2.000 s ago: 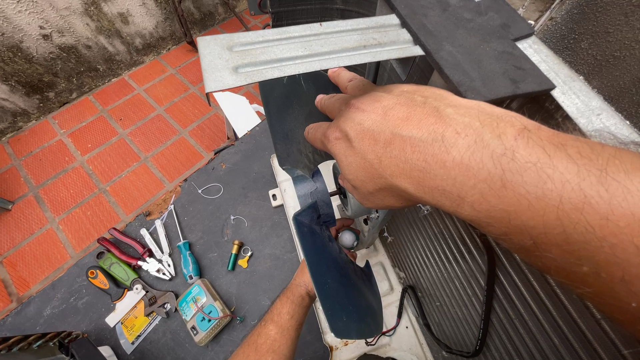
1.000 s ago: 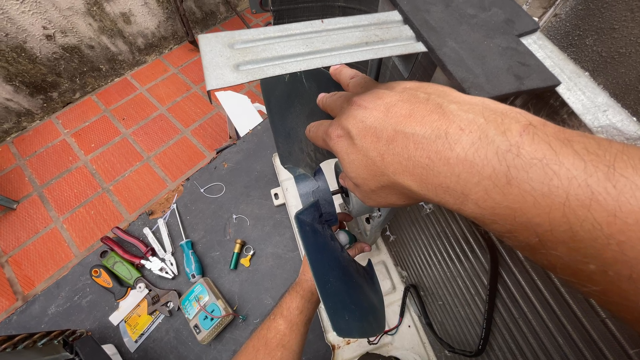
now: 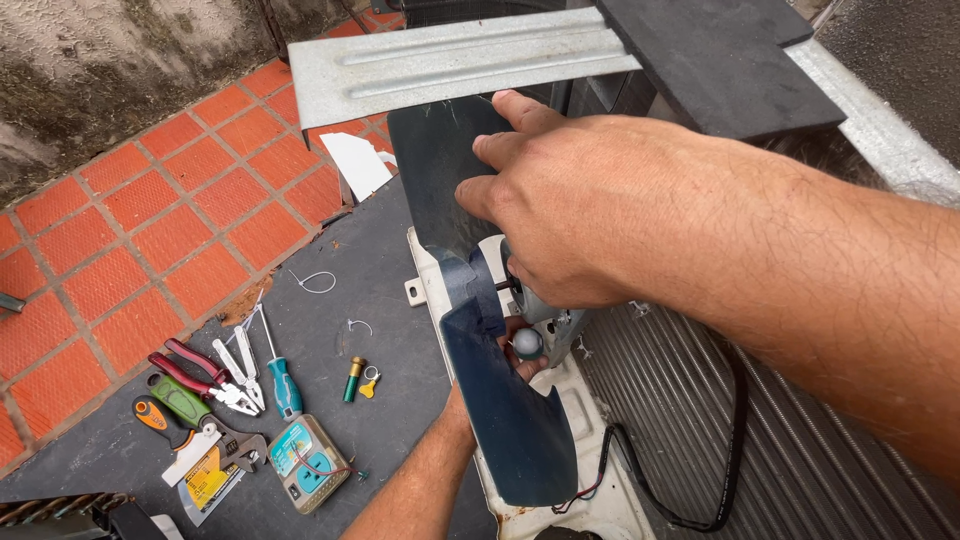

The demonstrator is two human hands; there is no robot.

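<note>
My right hand point(image 3: 555, 202) lies over the fan motor point(image 3: 536, 296), its fingers spread toward the upper blade of a dark blue fan point(image 3: 442, 180); its thumb is near the motor. Behind the lower fan blade point(image 3: 510, 420), my left hand point(image 3: 525, 352) has its fingers around the handle end of a tool with a grey and teal ball-like tip point(image 3: 528, 343); the rest of that tool is hidden. The fan's hub sits on the motor shaft. A galvanized metal bracket point(image 3: 465, 60) crosses above the upper blade, close to my right fingertips.
Pliers point(image 3: 199, 375), a multi-tool point(image 3: 240, 367), a screwdriver point(image 3: 283, 386), an adjustable wrench point(image 3: 187, 409), a scraper point(image 3: 199, 480) and a small electrical tester point(image 3: 307, 465) lie at left. Condenser fins point(image 3: 697, 420) and a black cable point(image 3: 735, 450) are at right. Zip ties point(image 3: 319, 283) lie nearby.
My left fingers and the ball-like tip have shifted slightly behind the lower blade. My right hand holds nearly the same position.
</note>
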